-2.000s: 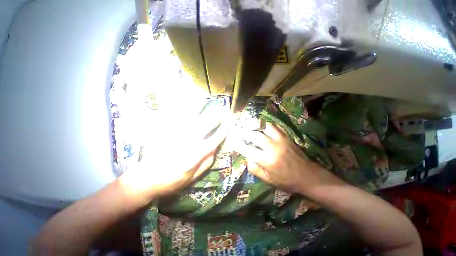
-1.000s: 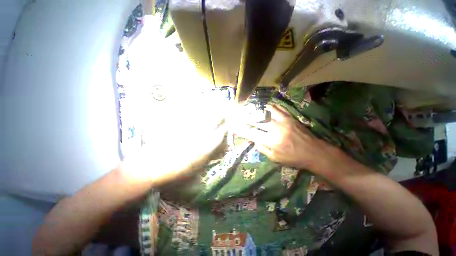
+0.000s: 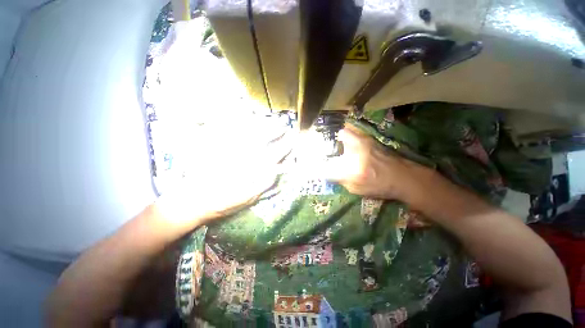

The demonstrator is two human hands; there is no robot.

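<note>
The green printed cloth (image 3: 301,269) lies bunched on the machine bed and hangs down toward me, with more of it under the machine arm at right. My left hand (image 3: 244,182) lies on the cloth left of the needle area, its fingers washed out by glare. My right hand (image 3: 362,168) is on the cloth just right of the needle area, fingers bent, fingertips lost in glare. The cream sewing machine head (image 3: 276,57) stands above both hands. Needle and presser foot are hidden by the bright light.
A dark curved lever (image 3: 410,51) sits on the machine head, right of the yellow warning triangle (image 3: 358,50). The white table (image 3: 70,141) is at left. Red plastic (image 3: 564,256) shows at the lower right edge. Glare covers the left cloth.
The cloth has shifted upward toward the machine, bringing a printed house into view at the bottom. My right hand has moved slightly up, its fingers now closer together. The camera view has also shifted.
</note>
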